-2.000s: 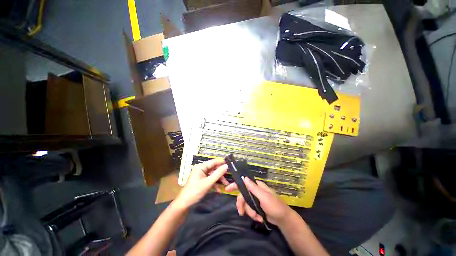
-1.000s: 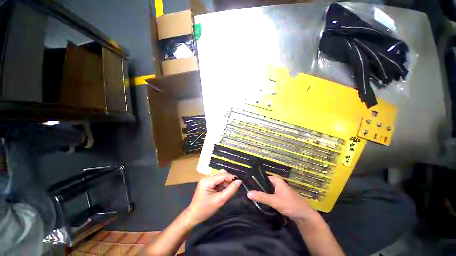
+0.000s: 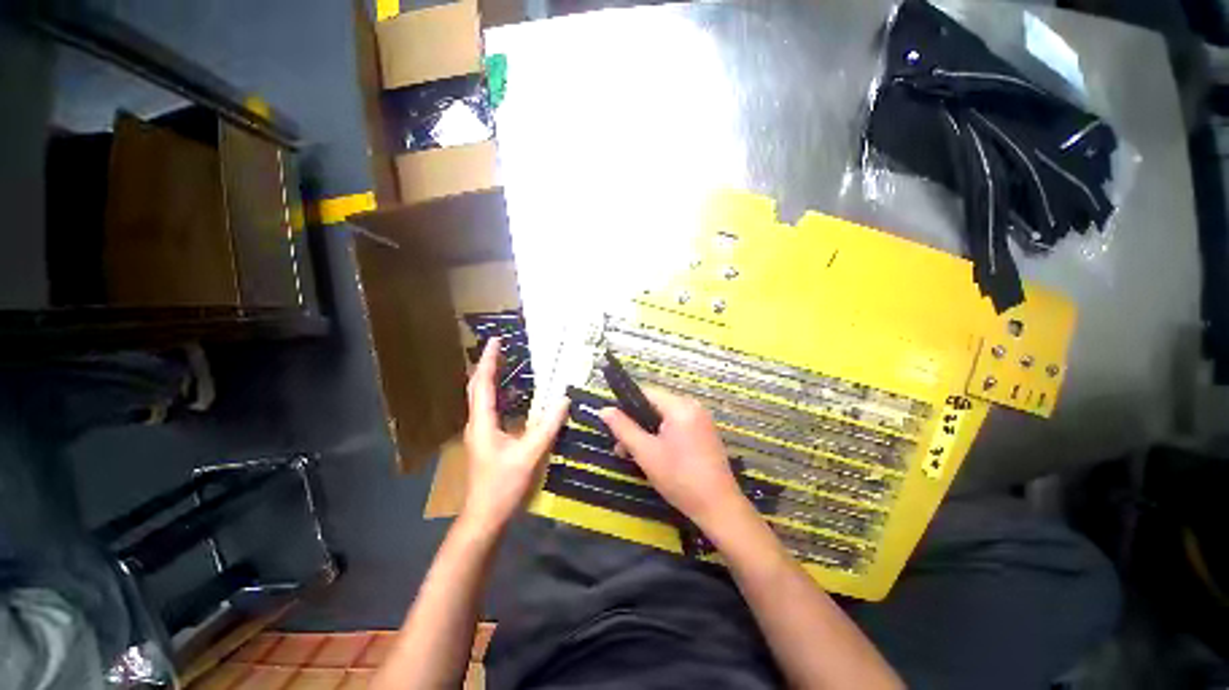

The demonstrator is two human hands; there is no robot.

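The yellow slotted template (image 3: 863, 283) lies on the metal table and over its near edge. Several black zippers (image 3: 607, 488) fill slots at its near left; the other slots look grey. My right hand (image 3: 681, 452) is over the slots and grips a black zipper (image 3: 628, 388) whose end points to the upper left. My left hand (image 3: 510, 445) is at the template's left edge with fingers apart and nothing visible in it. A heap of black zippers (image 3: 991, 128) lies on clear plastic at the far right of the table.
An open brown carton (image 3: 425, 344) with black strips inside stands left of the metal table (image 3: 795, 81). Another box (image 3: 425, 47) is behind it. A shelf with a carton (image 3: 169, 223) is at the far left, above a metal-framed stand (image 3: 324, 519).
My left hand has come off the zippers and moved up to the template's left edge. My right hand has moved up and left over the slots. More black strips show in the near-left slots.
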